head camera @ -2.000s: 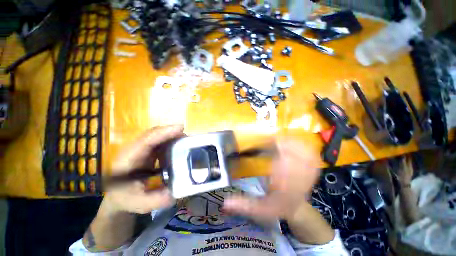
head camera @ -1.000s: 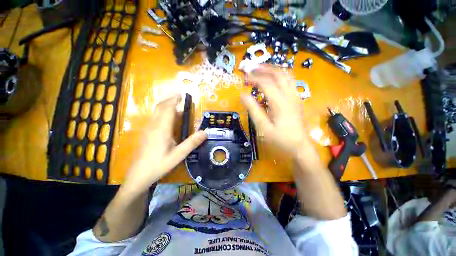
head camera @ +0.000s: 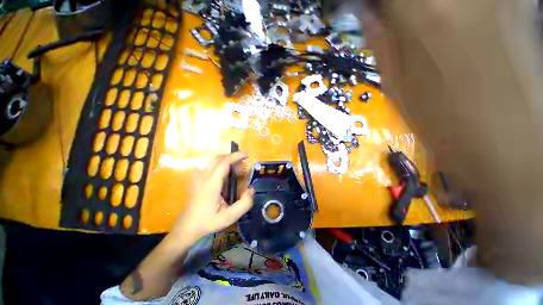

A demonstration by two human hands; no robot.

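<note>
A dark round camera housing (head camera: 274,211) is at the bench's front edge, flat end away from me. It has a brass-coloured centre hole, pale screw spots and a window with light dots. Two black antennas stand along its sides. My left hand (head camera: 217,199) holds its left side, with the thumb on the housing and the fingers around the left antenna (head camera: 233,179). The right antenna (head camera: 306,173) is free of any hand. My right arm is raised, large and blurred across the right side. My right hand cannot be made out.
A perforated black panel (head camera: 122,128) lies left. Translucent rings (head camera: 262,116), a white tapered tube (head camera: 327,113) on small fittings, and heaped black parts (head camera: 238,47) lie beyond. A glue gun (head camera: 406,184) is at right. Dark housings (head camera: 387,238) are below the bench edge.
My right hand has left the area beside the housing, and its arm now rises close to the camera, covering the right side. My left hand stays at the housing, its fingers closer around the left antenna.
</note>
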